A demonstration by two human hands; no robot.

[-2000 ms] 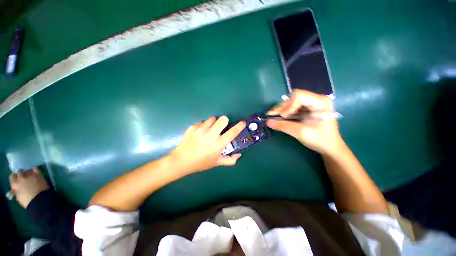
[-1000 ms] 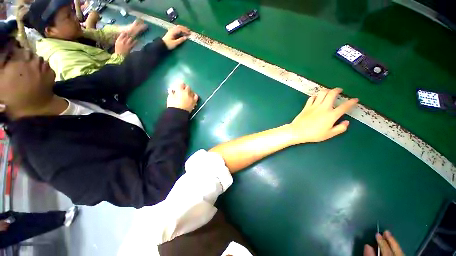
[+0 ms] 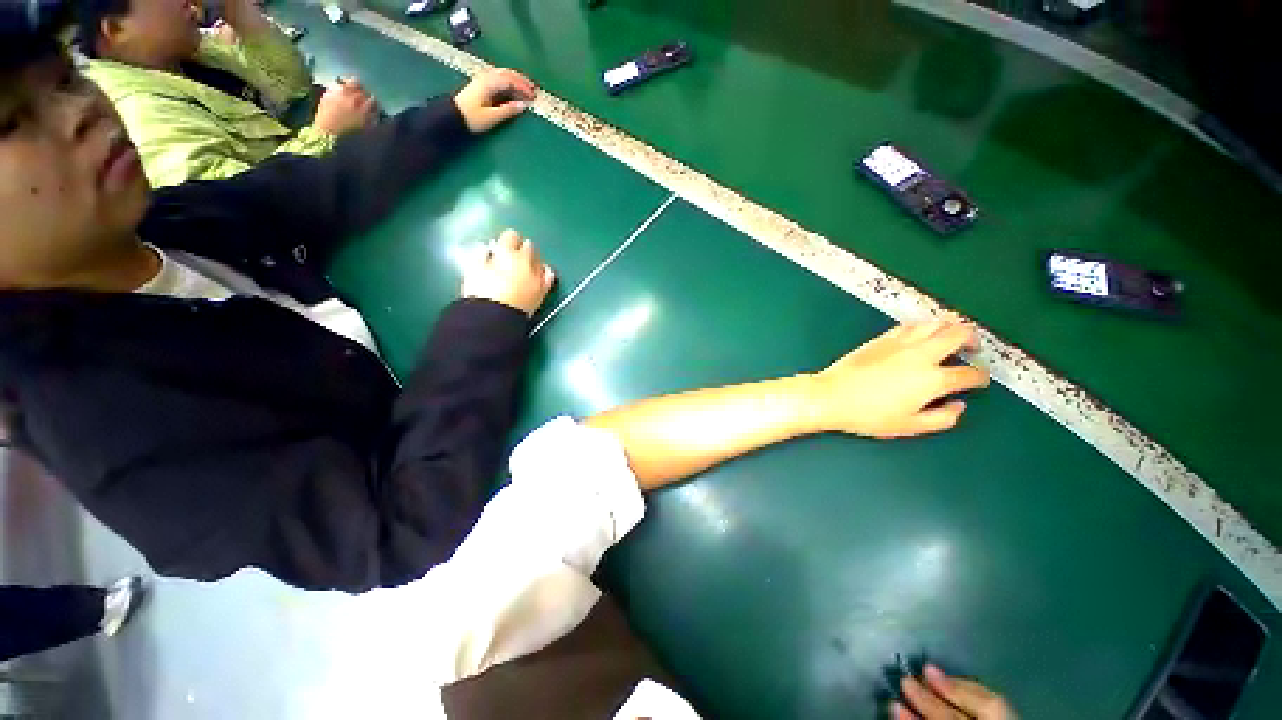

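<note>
My left hand [image 3: 907, 383] rests with fingers spread at the whitish edge strip, holding nothing. My right hand [image 3: 959, 696] is cut off by the bottom edge; something small and dark shows at its fingertips, too blurred to name. On the green belt beyond the strip lie dark handheld units: one [image 3: 918, 187] above my left hand, one [image 3: 1115, 283] to its right, and one [image 3: 647, 68] farther up and left. Each has a white patch at its left end. None touches my hands.
A worn edge strip [image 3: 801, 248] curves between work surface and belt. A smartphone [image 3: 1206, 664] lies at the lower right, cut off. A person in a black jacket [image 3: 253, 422] sits at left, hands on the table. A person in light green [image 3: 169, 120] sits beyond.
Two seconds ago both hands were at a unit; now they are apart. Since one second ago, the belt units appear farther left, and my left fingers are drawn back slightly. The thin tool no longer shows clearly.
</note>
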